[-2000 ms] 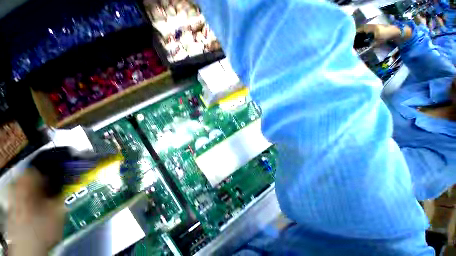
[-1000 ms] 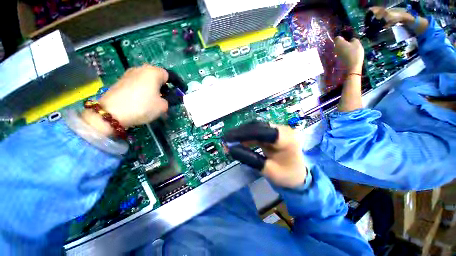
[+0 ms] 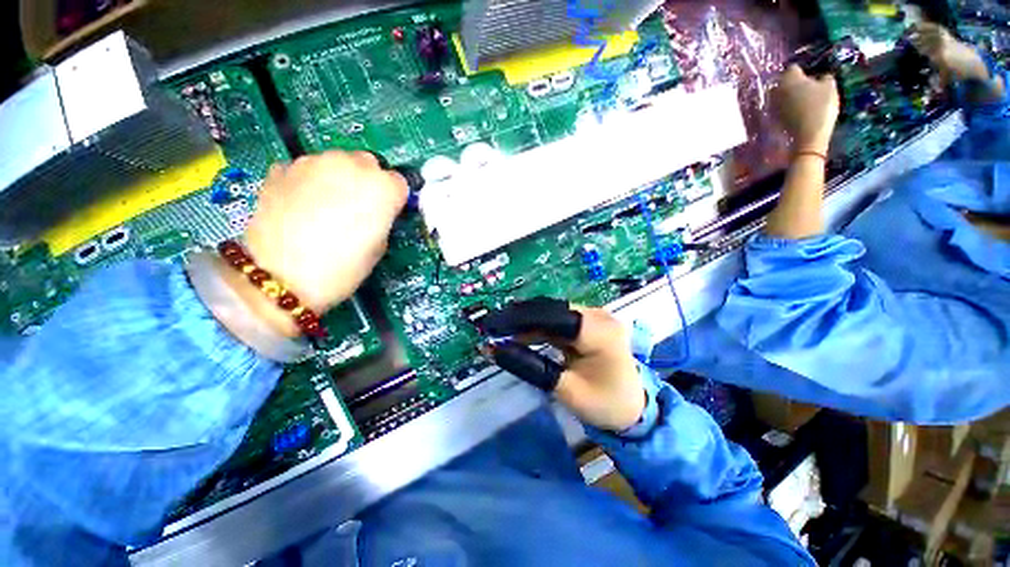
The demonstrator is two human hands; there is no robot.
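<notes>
A green circuit board (image 3: 332, 100) lies before me, with a long white bar (image 3: 587, 177) across it and a finned heatsink (image 3: 532, 31) on a yellow strip at its top. My left hand (image 3: 321, 227), with a beaded bracelet, is over the board at the bar's left end. Its dark-covered fingertips are low at the board, with a small blue component (image 3: 414, 200) at them. My right hand (image 3: 581, 360), in black finger cots, is below the bar at the board's near edge. Its thumb and finger are slightly apart; whether a tiny piece is between them is unclear.
Another board with a finned heatsink (image 3: 83, 138) lies to the left, past a dark gap. A metal rail (image 3: 388, 460) runs along the near edge. At right, a neighbour's hand (image 3: 811, 111) is over a dark red shiny bag (image 3: 731, 66); another person's hand shows beyond.
Both hands have come over the boards since the first frame. In the last second, my left hand has turned and its fingertips are more hidden; my right hand has shifted slightly left. A blue cord now shows.
</notes>
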